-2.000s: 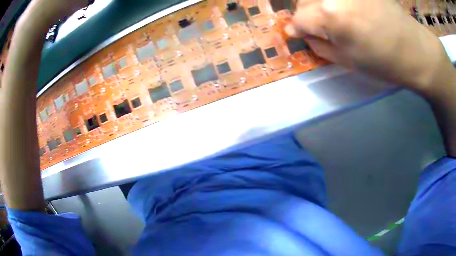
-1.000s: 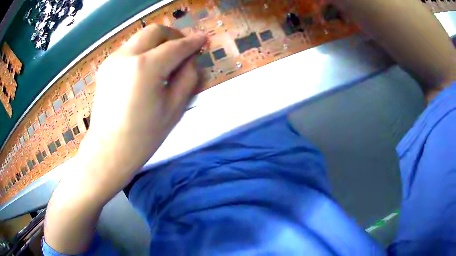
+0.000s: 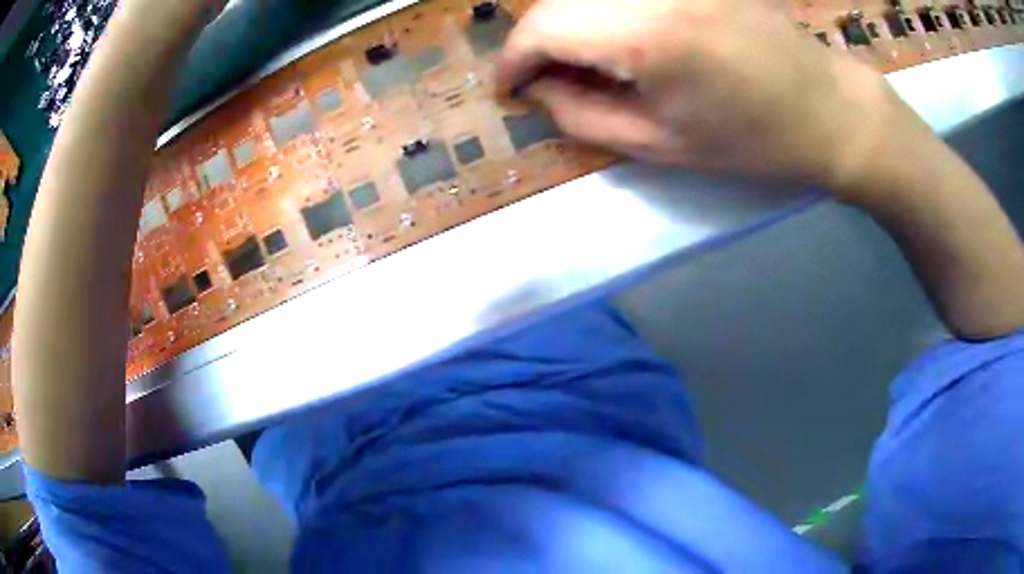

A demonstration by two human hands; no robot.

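The orange-brown circuit board panel (image 3: 371, 146) runs diagonally across the view, with dark and grey-green cut-outs. One small black component (image 3: 416, 148) stands on the near row. Two more, one at the upper middle (image 3: 380, 53) and one by the top edge (image 3: 484, 11), stand on the far row. My right hand (image 3: 685, 84) is over the board, thumb and finger bent close together at its surface; whether anything is between them is hidden. My left hand (image 3: 183, 11) is mostly cut off by the top edge; its fingers do not show.
The bright metal rail (image 3: 449, 280) runs along the board's near side. A heap of black and silvery parts (image 3: 67, 45) lies on the green surface at upper left. An orange-brown loose board piece (image 3: 7, 179) shows at the left edge. More black components stand on the boards at upper right.
My left hand has moved from over the board to the top-left edge. My right hand has come back into view over the board. A black component now shows on the near row.
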